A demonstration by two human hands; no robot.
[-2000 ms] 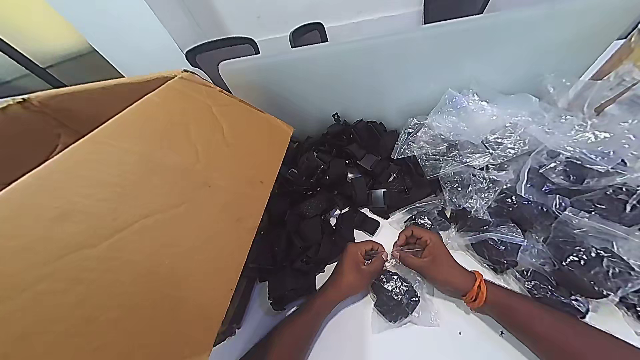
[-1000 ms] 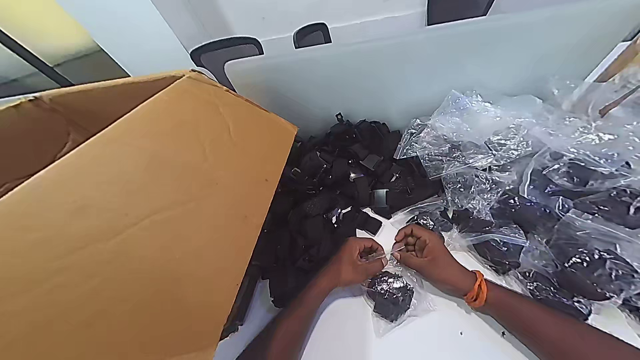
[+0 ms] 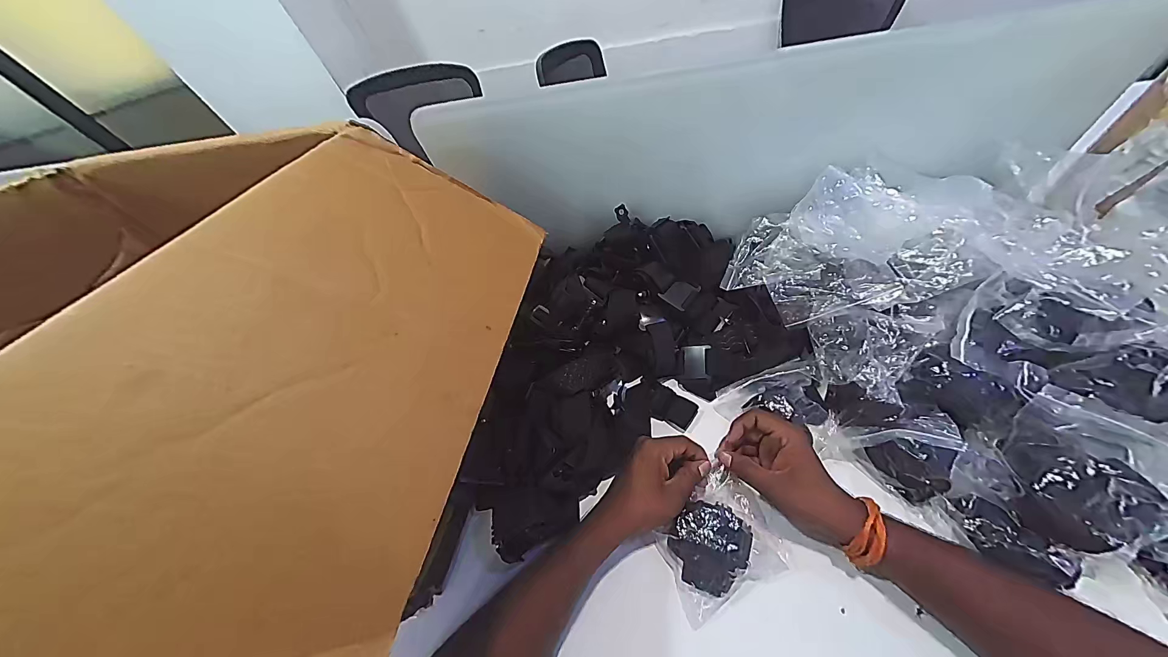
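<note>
My left hand (image 3: 664,479) and my right hand (image 3: 776,465) pinch the gathered top of a clear plastic bag (image 3: 766,552) between thumbs and fingertips, close together. Inside the bag, below my fingers, a folded black strap item (image 3: 712,547) rests low over the white table (image 3: 657,611). An orange band (image 3: 867,534) circles my right wrist. Just beyond my left hand is a heap of black straps (image 3: 584,365), some with buckle-like pieces. To the right of my right hand lie many filled clear bags (image 3: 1068,447) with dark contents.
A large open cardboard box (image 3: 274,383) fills the left side, its edge beside the black heap. Behind the heaps stands a pale frosted panel (image 3: 730,137), with chairs (image 3: 415,96) beyond it. Crumpled clear plastic (image 3: 876,228) lies at the back right.
</note>
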